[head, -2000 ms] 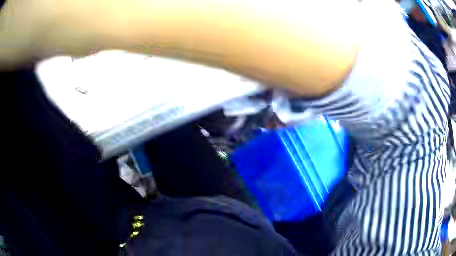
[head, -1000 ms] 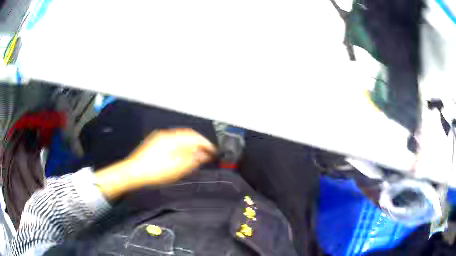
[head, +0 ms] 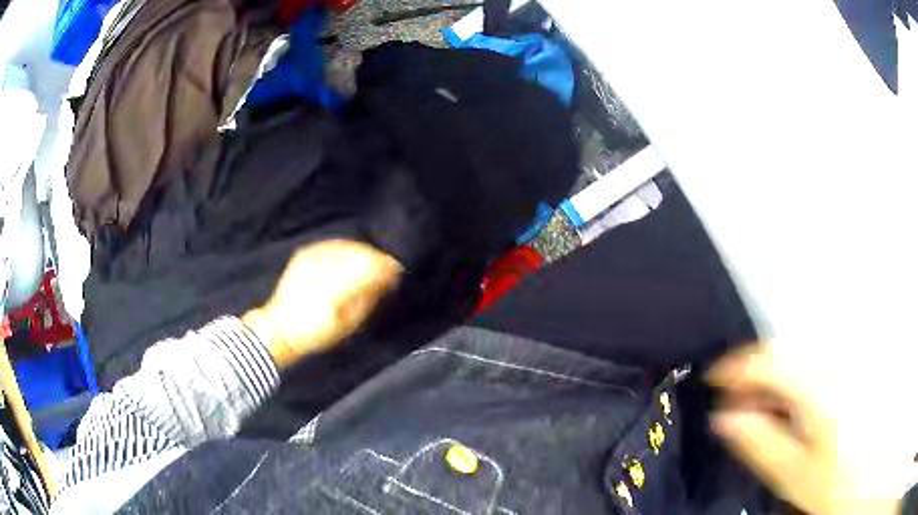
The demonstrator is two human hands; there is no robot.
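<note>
A large heap of soft black cloth (head: 232, 221) lies at the left and centre. My left hand (head: 327, 302), in a striped sleeve, is over this cloth with curled fingers and looks closed on a fold of it; the fingertips are blurred. My right hand (head: 770, 422) is at the lower right, beside the table edge, blurred and partly cut by glare. Its fingers are bent, and whether it holds anything cannot be told.
The white table (head: 795, 201) fills the upper right, its edge running diagonally. Brown cloth (head: 161, 101) lies at the upper left. A red thing (head: 511, 274) and a pale bar (head: 616, 188) show below the table. My dark denim apron (head: 544, 402) is in front.
The view has turned left, bringing the black and brown cloth into sight. My left hand, earlier above my lap, is now at the black cloth. My right hand has come into view.
</note>
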